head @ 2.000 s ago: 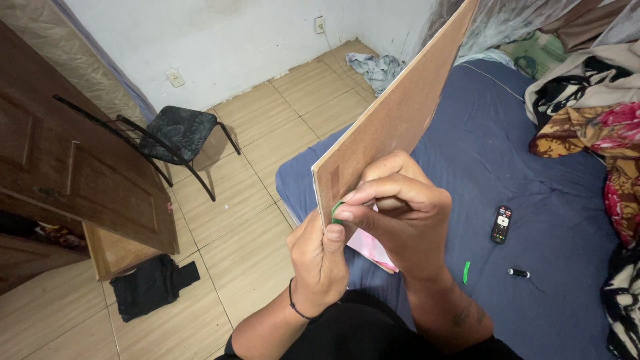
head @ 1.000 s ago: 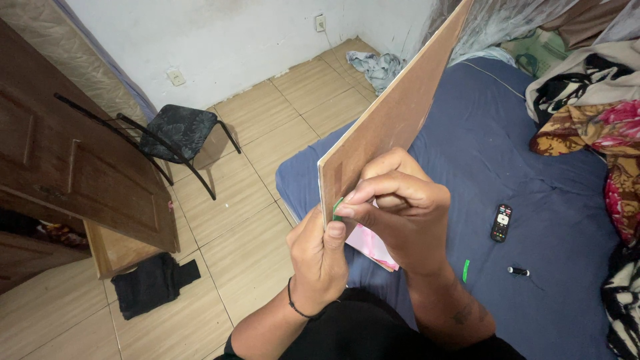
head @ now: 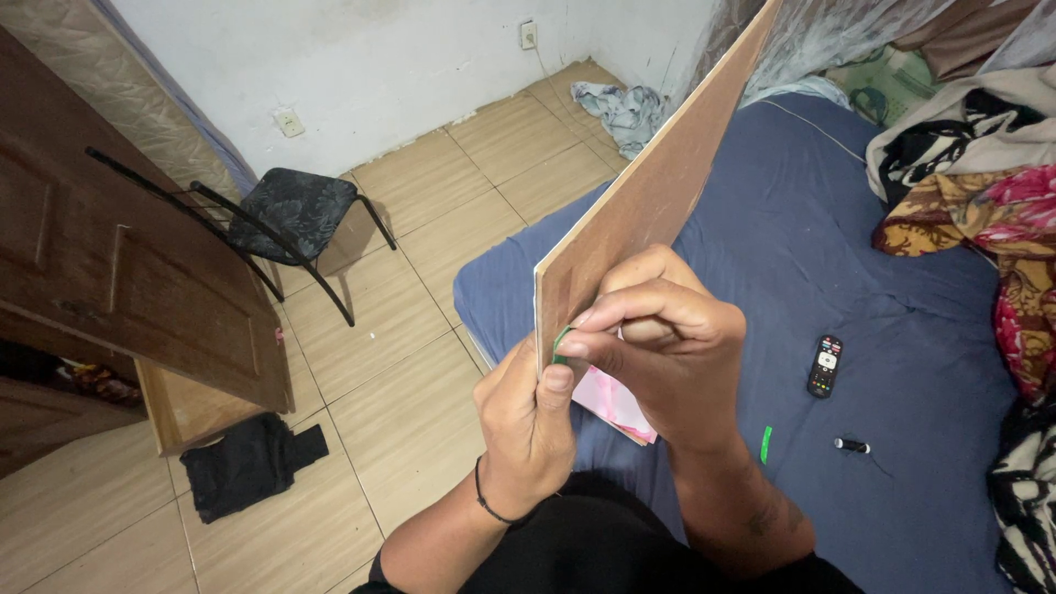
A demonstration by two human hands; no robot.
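Note:
A thin brown wooden board [head: 652, 198] stands tilted in front of me, its pale edge toward the left. My left hand [head: 528, 421] grips its lower near corner, thumb on the brown face and fingers behind. The thumb and forefinger of my right hand [head: 668, 346] pinch a small green strip [head: 562, 345] against that face, just above my left thumb. Below the board lies a pink and white sheet or card [head: 610, 403], partly hidden by my right hand. On the bed to the right are another green strip [head: 766, 445] and a spool of dark thread [head: 852, 445].
A remote control [head: 825, 366] lies on the blue-sheeted bed [head: 825, 247], with crumpled patterned blankets [head: 949, 206] along its right side. At left are a black chair [head: 293, 214], a brown wooden door [head: 132, 247] and a folded black cloth [head: 239, 466] on the tiled floor.

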